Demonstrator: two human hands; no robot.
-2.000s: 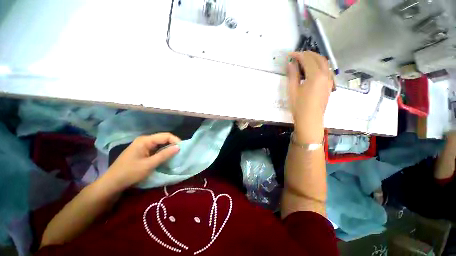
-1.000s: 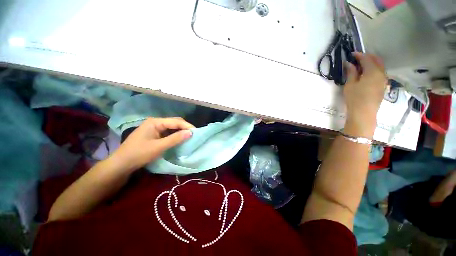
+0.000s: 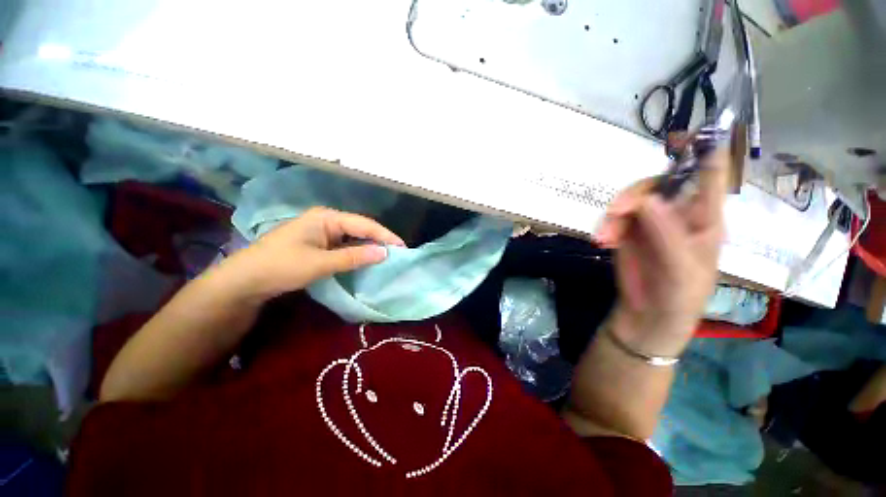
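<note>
My left hand (image 3: 325, 249) pinches the edge of a sheer pale aqua fabric piece (image 3: 427, 280) between thumb and fingers, over my lap and below the table edge. The fabric hangs in a loop to the right of the hand. My right hand (image 3: 670, 218) is raised over the front right of the table, blurred, with small dark thread snips (image 3: 696, 160) in its fingers. Tailor's shears (image 3: 684, 105) with black ring handles lie on the table just beyond the right hand.
White machine table (image 3: 291, 107) with a plate outline. A pen (image 3: 754, 116) lies beside the shears. A clear plastic bag (image 3: 529, 325) is at the lap. A red bin (image 3: 748, 325) with aqua pieces is at right. Aqua fabric is heaped at left. Part of another person shows at far right.
My right hand has reached the shears area, taken up the snips and drawn back toward me. My left hand keeps its pinch on the fabric. The view has shifted to the right.
</note>
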